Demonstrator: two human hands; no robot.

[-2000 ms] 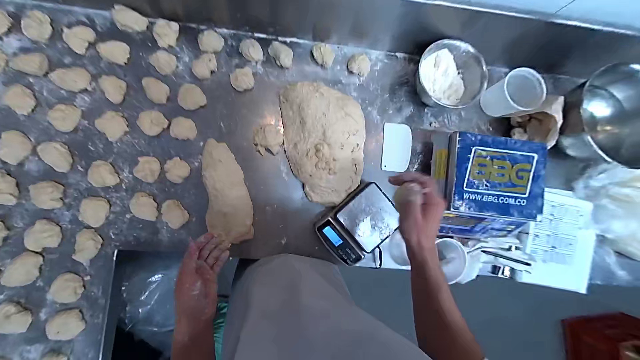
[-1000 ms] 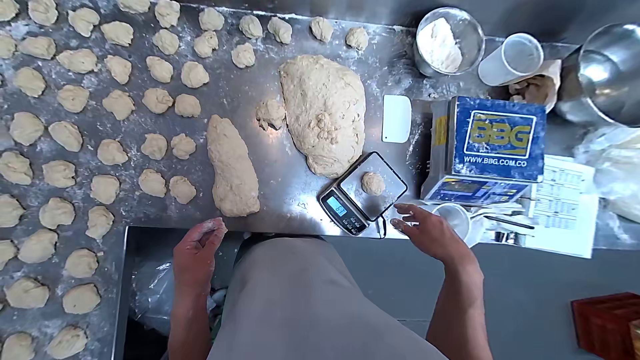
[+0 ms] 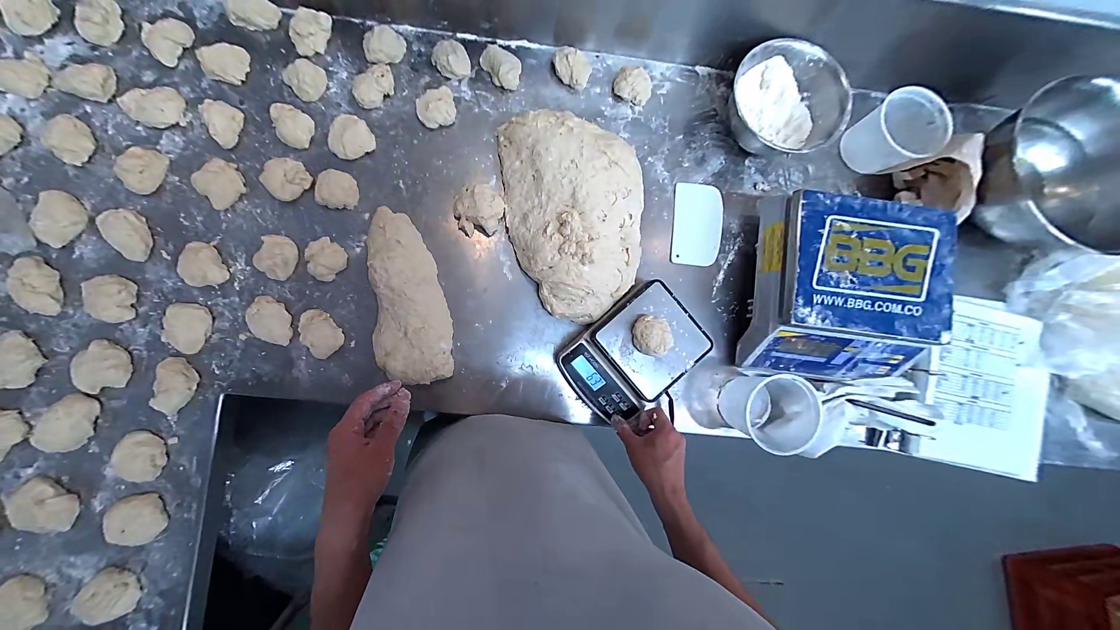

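A small dough ball (image 3: 653,335) rests on the plate of a digital kitchen scale (image 3: 604,378), whose display is lit. My right hand (image 3: 649,435) is at the scale's lower right corner, fingertips against or very near its edge; whether it grips is unclear. My left hand (image 3: 376,420), dusted with flour, is just below a long strip of dough (image 3: 409,297), its fingers bent and holding nothing visible. A large dough mass (image 3: 573,206) lies above the scale, with a small dough scrap (image 3: 479,210) at its left edge. Many dough pieces (image 3: 186,327) cover the left of the steel table.
A white plastic scraper (image 3: 697,224) lies right of the large dough. Farther right are a metal bowl of flour (image 3: 781,101), a plastic cup (image 3: 906,129), a large steel bowl (image 3: 1072,166), a blue box (image 3: 875,262), a clear cup (image 3: 785,416) and printed sheets (image 3: 997,394). The steel table edge (image 3: 525,413) runs before me.
Two seconds ago my right hand held dough beside the scale; the dough ball now lies on its plate. My right hand has since moved to the scale's lower corner.
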